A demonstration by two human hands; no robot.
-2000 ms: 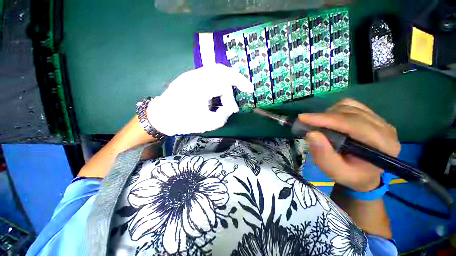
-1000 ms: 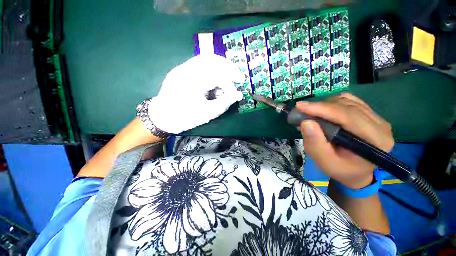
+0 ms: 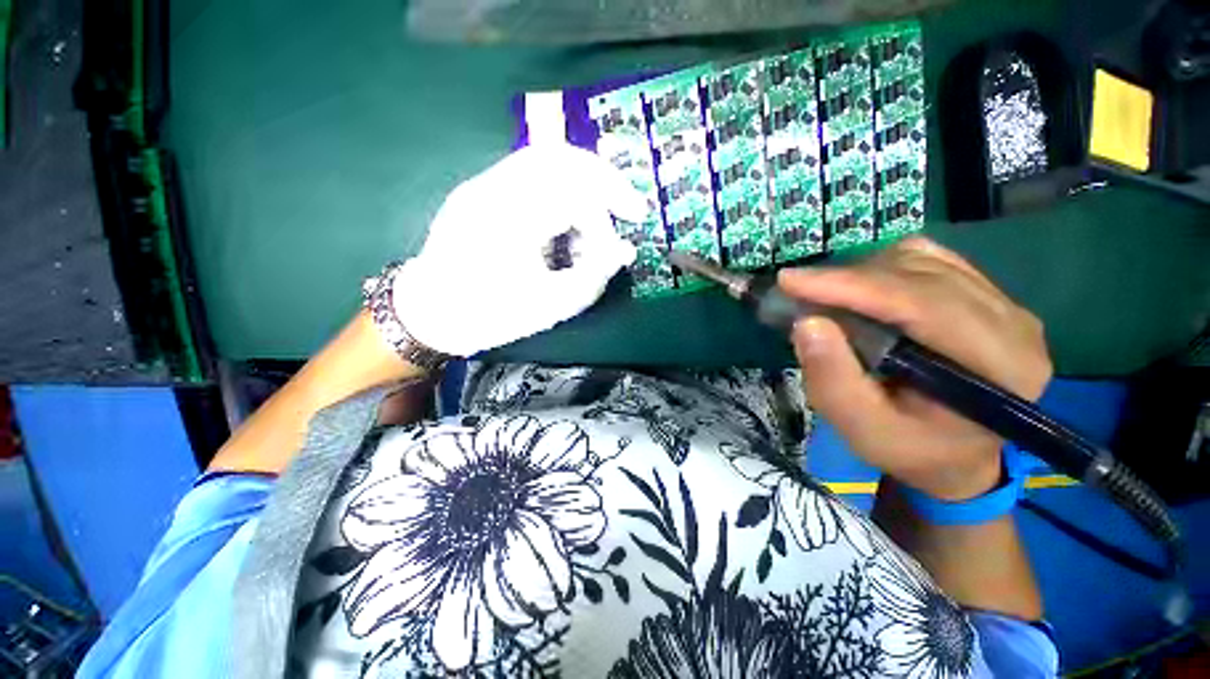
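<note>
A green PCB panel (image 3: 796,153) with several strips of small boards lies on the green mat, partly over a purple pad (image 3: 579,120) with a white band. My left hand (image 3: 524,252), in a white glove, rests at the panel's lower left corner with fingertips pinched together; a dark gap or object shows at the palm. Solder wire at the fingertips cannot be made out. My bare right hand (image 3: 922,365) holds a soldering iron (image 3: 949,385) like a pen. Its thin tip is at the lower left part of the panel, just right of my gloved fingertips.
A black tray with silvery shavings (image 3: 1016,126) and a yellow sponge (image 3: 1121,121) in a black stand lie to the right. A greyish translucent hood edge (image 3: 664,19) crosses the top. Dark racks (image 3: 146,199) stand at the left. A black cord hangs at the right.
Since the first frame, the iron's tip has moved slightly up and left from the panel's lower edge onto the boards. My gloved fingers have drawn together. Little differs from the second frame.
</note>
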